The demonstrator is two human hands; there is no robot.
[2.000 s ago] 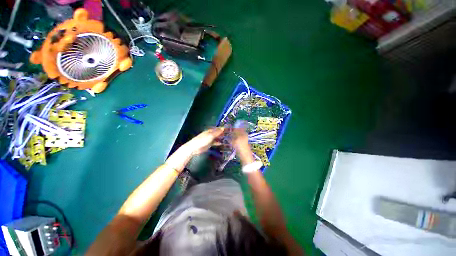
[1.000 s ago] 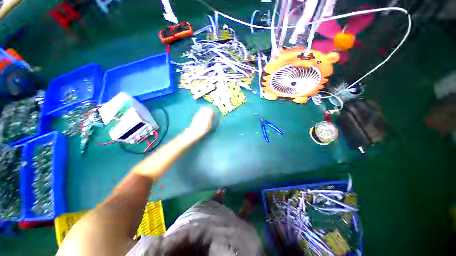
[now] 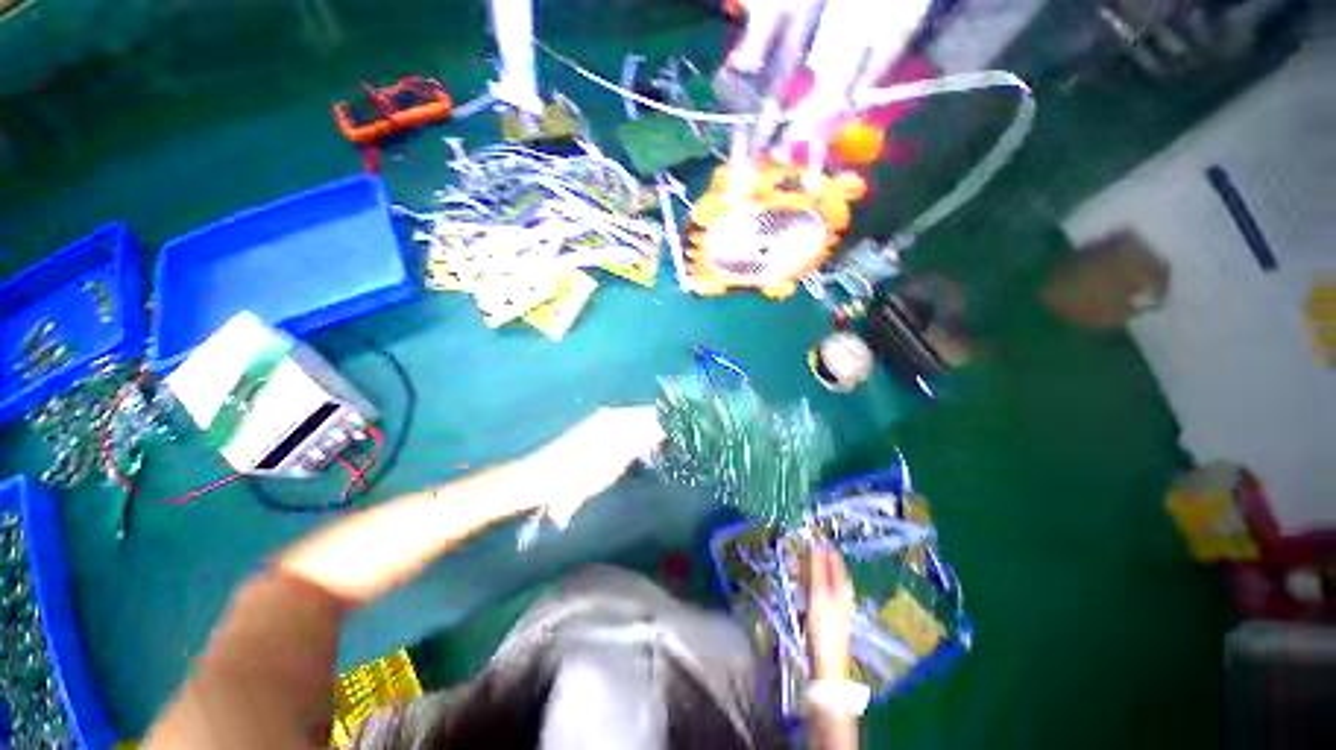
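My left hand (image 3: 613,444) is shut on the edge of a circuit board (image 3: 740,440), held over the bench's front edge with its green side showing, blurred. White wires hang below the hand. My right hand (image 3: 828,586) is over the blue plastic bin (image 3: 952,645), just below the board's lower corner; blur hides whether it touches the board or wires. The bin holds yellow-tan boards and white wires. A heap of wired boards (image 3: 550,242) lies on the bench. The blue side cutters (image 3: 718,362) are partly hidden behind the held board.
Behind the bench's middle stands an orange fan (image 3: 765,242), with a small round reel (image 3: 841,361) to its right. A white power supply box (image 3: 271,396) with leads, an empty blue tray (image 3: 279,264) and parts trays are at left. A yellow basket (image 3: 375,696) is below the edge.
My left hand has moved from beside the heap to the bench's front edge and taken hold of a board. My right hand has come into view over the bin. The view has shifted right.
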